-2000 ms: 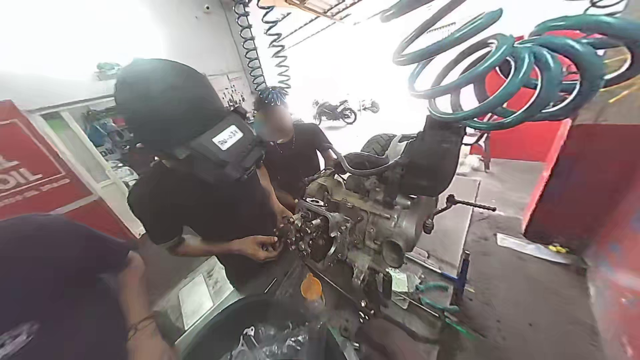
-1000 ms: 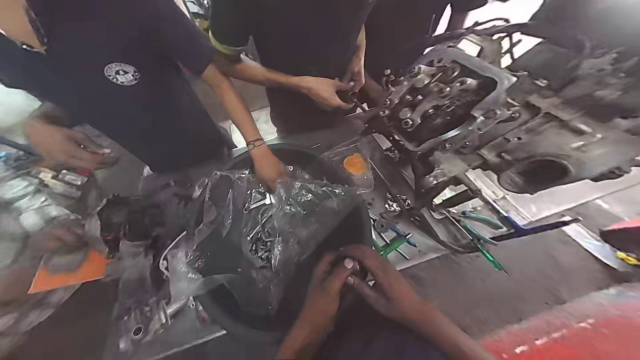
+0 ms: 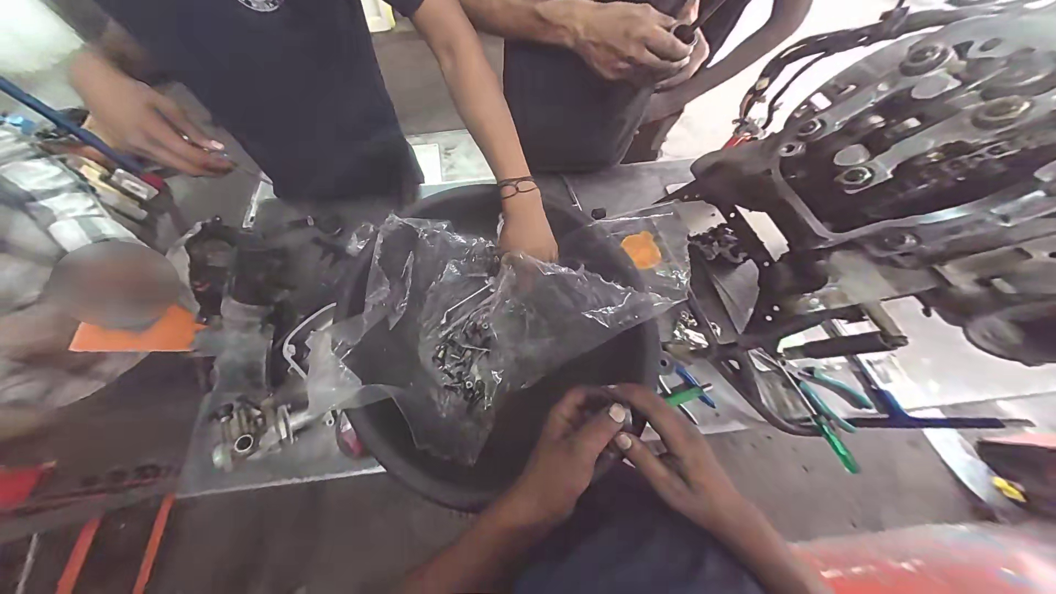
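At the near rim of a black round tub (image 3: 412, 478), my left hand (image 3: 569, 450) and my right hand (image 3: 676, 450) meet, both gripping a small dark part (image 3: 625, 419) between thumbs and fingers; what it is cannot be made out. Inside the tub lies a clear plastic bag (image 3: 561, 326), spread open, holding a heap of metal bolts (image 3: 466, 359). A person's hand (image 3: 528, 231) with a dark bracelet reaches into the bag from the far side.
A large metal engine casing (image 3: 792, 198) stands at right. Green-handled pliers (image 3: 825, 404) and a blue T-handle tool (image 3: 899, 417) lie below it. Metal parts (image 3: 247, 433) and an orange sheet (image 3: 136, 330) are at left. Another person's hands (image 3: 639, 41) hold a dark piece beyond the tub.
The view has swung down from the workshop to the tub. My hands, unseen two seconds ago, stay together since one second ago. The braceleted hand remains at the bag.
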